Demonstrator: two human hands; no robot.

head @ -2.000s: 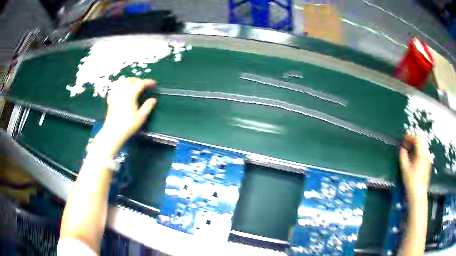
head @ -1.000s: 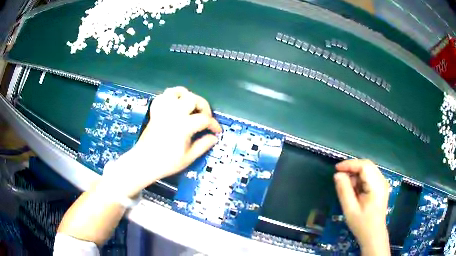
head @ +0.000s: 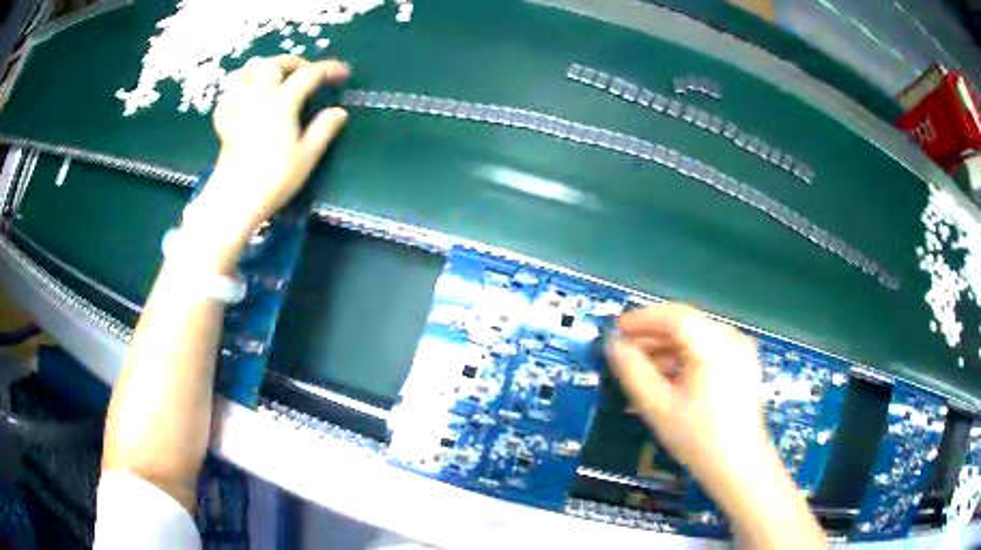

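My left hand (head: 282, 129) is at the left end of a long row of small grey components (head: 602, 138) on the green worktop (head: 430, 177). Its thumb and index finger are apart around the row's end; whether they touch a piece cannot be told. My right hand (head: 688, 371) is over the right edge of a blue circuit board (head: 506, 376), thumb and index fingertips together near its upper right corner. A small dark thing shows at those fingertips, too small to identify. A pale band is on my left wrist.
Loose white connectors (head: 199, 48) lie at the far left, and more (head: 944, 263) at the right. A shorter component row (head: 688, 116) lies farther back. Other blue boards (head: 801, 403) sit on the conveyor between chain rails (head: 377, 231). A red can (head: 941, 120) stands at the far right edge.
My left hand has moved from the board up and left to the end of the long row. My right hand has moved left to the board's edge. The boards appear slightly shifted.
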